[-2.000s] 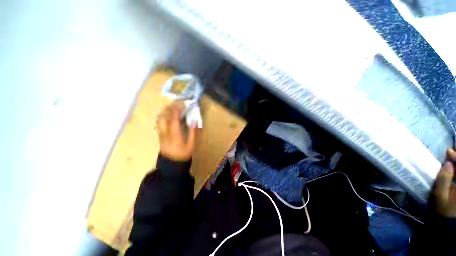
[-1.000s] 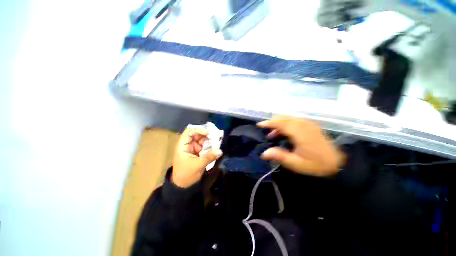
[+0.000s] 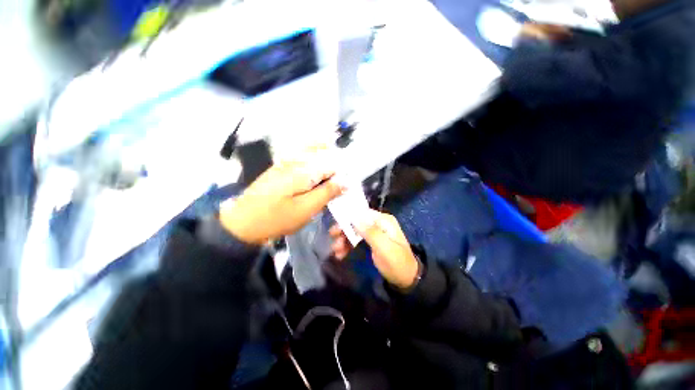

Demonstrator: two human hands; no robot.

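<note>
A small white scrap, like paper or a label, is between my two hands in front of my chest. My left hand reaches in from the left over the table edge, its fingertips at the scrap's upper end. My right hand pinches the scrap's lower right side. The picture is blurred and overexposed, so the exact finger contact is hard to see. A grey strip hangs below my left hand.
The white table carries the machine with its dark control panel. Navy fabric lies heaped at right near a red item. Another person's dark sleeve is at upper right. A white cord hangs on my chest.
The view has swung right towards the machine, the fabric heap and the other person. The white scrap, earlier in my left hand alone, is now between both hands, which have come together.
</note>
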